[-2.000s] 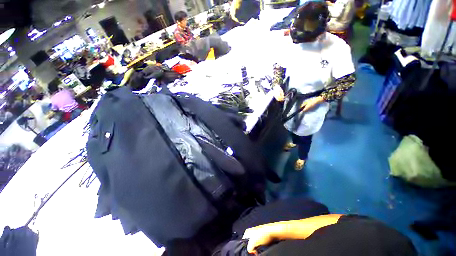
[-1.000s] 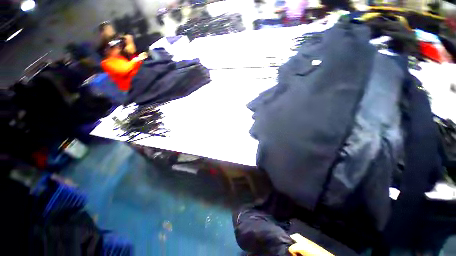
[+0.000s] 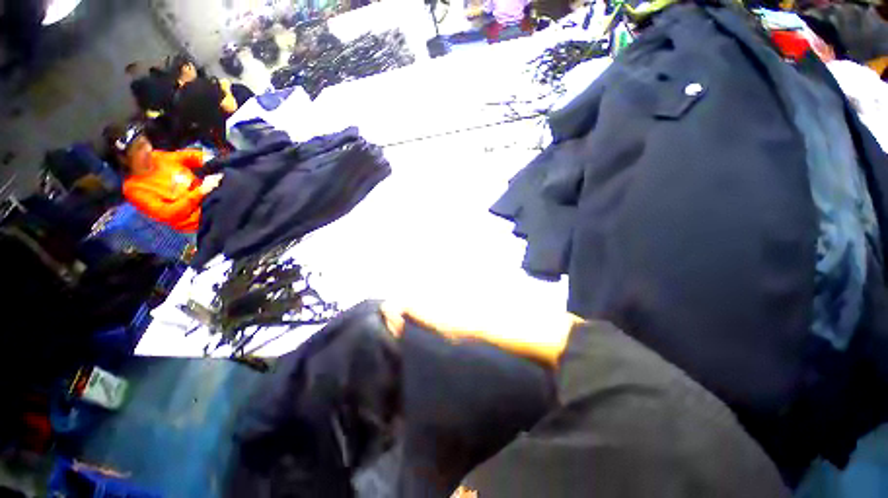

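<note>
A large dark jacket point(image 3: 682, 214) with a shiny lining and a small white label lies over the white table point(image 3: 438, 224) at the right. My right hand and bare forearm point(image 3: 487, 336) reach across from the dark sleeve at lower right. The fingers are mostly hidden at the top edge of another dark garment point(image 3: 326, 409), which hangs in front of me with some shiny lining showing; the hand looks closed on it. A small patch of skin at the bottom edge may be my left hand point(image 3: 465, 492); it is cut off and its grip cannot be seen.
Black hangers point(image 3: 263, 297) lie tangled near the table's left corner. Dark garments point(image 3: 292, 185) are heaped beyond them, beside a person in orange point(image 3: 167, 190). A blue crate point(image 3: 146, 233) stands by that person. More hangers point(image 3: 346, 60) lie farther back. Blue floor point(image 3: 175, 413) shows at lower left.
The view turned left, then came closer to the table's hanger corner. The large jacket now lies at the right. My right forearm and the dark garment have come up into the lower middle.
</note>
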